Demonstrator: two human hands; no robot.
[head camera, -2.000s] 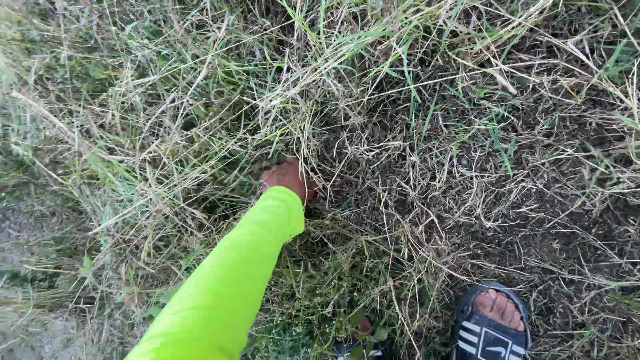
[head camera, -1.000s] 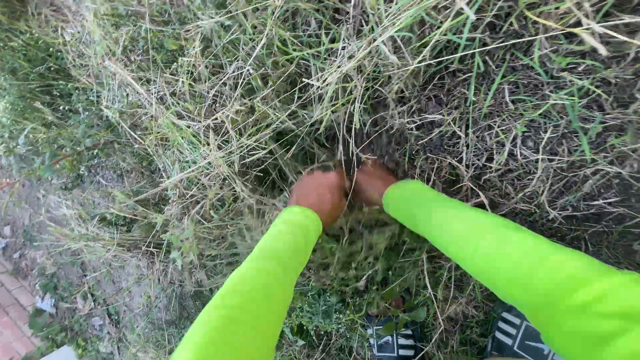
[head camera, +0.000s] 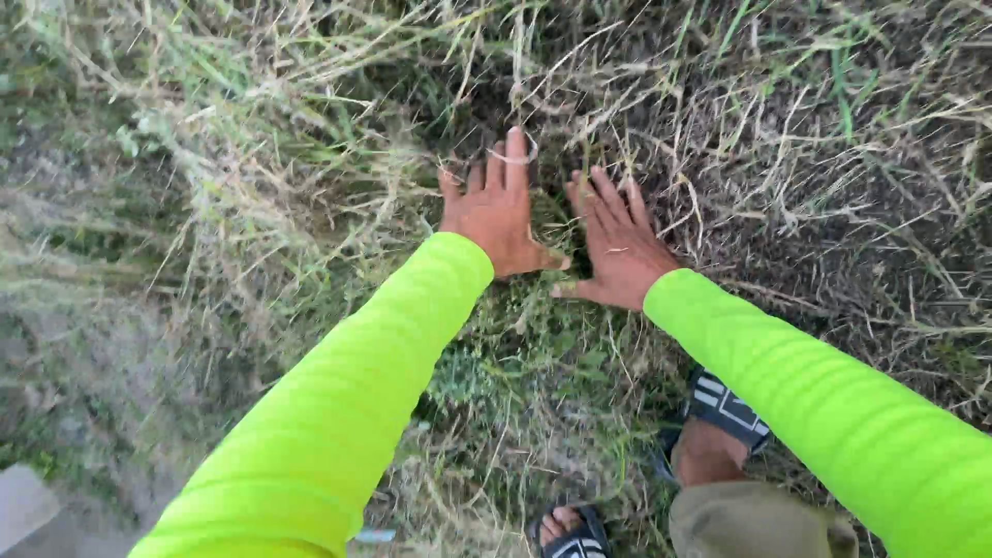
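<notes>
Both my hands, in bright yellow-green sleeves, lie palm down on a patch of grass near the middle of the view. My left hand (head camera: 500, 209) has its fingers spread, with the thumb pointing right. Just right of it, my right hand (head camera: 620, 244) is spread too, its thumb towards my left thumb; the two hands do not touch. Tangled dry and green grass (head camera: 325, 163) surrounds them, and a few thin stems cross the fingers. Low green weeds (head camera: 511, 372) grow below the hands.
My feet stand at the bottom in dark slide sandals with white stripes (head camera: 725, 407). Matted dry grass (head camera: 837, 209) spreads over dark soil at right. Greyish bare ground (head camera: 85, 372) lies at left, with a pale flat slab (head camera: 23, 504) in the lower left corner.
One second ago my hands were closed together at the grass; now they lie apart with fingers spread. Two seconds ago only one arm was in view.
</notes>
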